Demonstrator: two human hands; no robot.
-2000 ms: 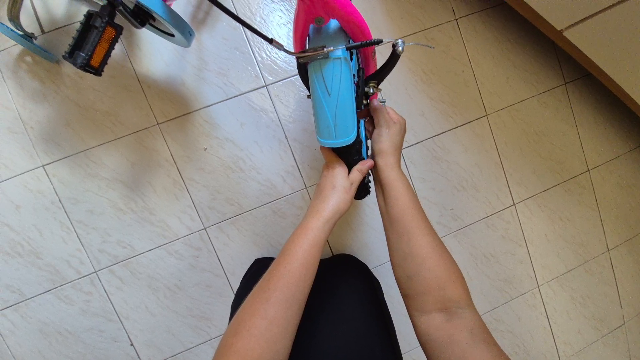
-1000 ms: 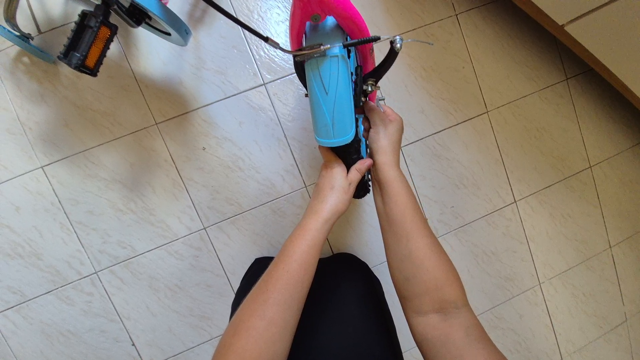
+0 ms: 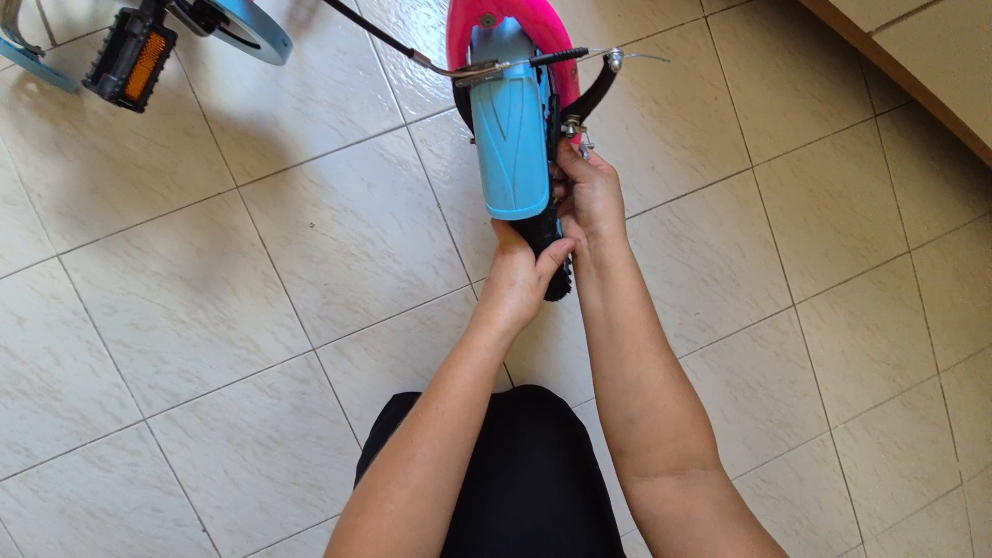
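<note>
My left hand [image 3: 521, 271] grips the black tire [image 3: 559, 285] of a child's bicycle wheel, its thumb lying across the tread. Above that hand the light blue plastic fender [image 3: 511, 147] covers the wheel, below the pink fork [image 3: 515, 9]. My right hand [image 3: 593, 190] is at the wheel's right side, just under the black brake arm [image 3: 597, 97] and its metal bolt. Its fingertips are partly hidden behind the wheel, so what they touch is unclear. A brake cable [image 3: 380, 32] runs across the top of the fender, with a frayed wire end at the right.
A black pedal with an orange reflector [image 3: 147, 66] and a light blue training wheel [image 3: 260, 35] are at the upper left. A cabinet with a wooden lower edge [image 3: 899, 70] stands at the upper right. Tiled floor [image 3: 194, 310] lies beneath the bicycle.
</note>
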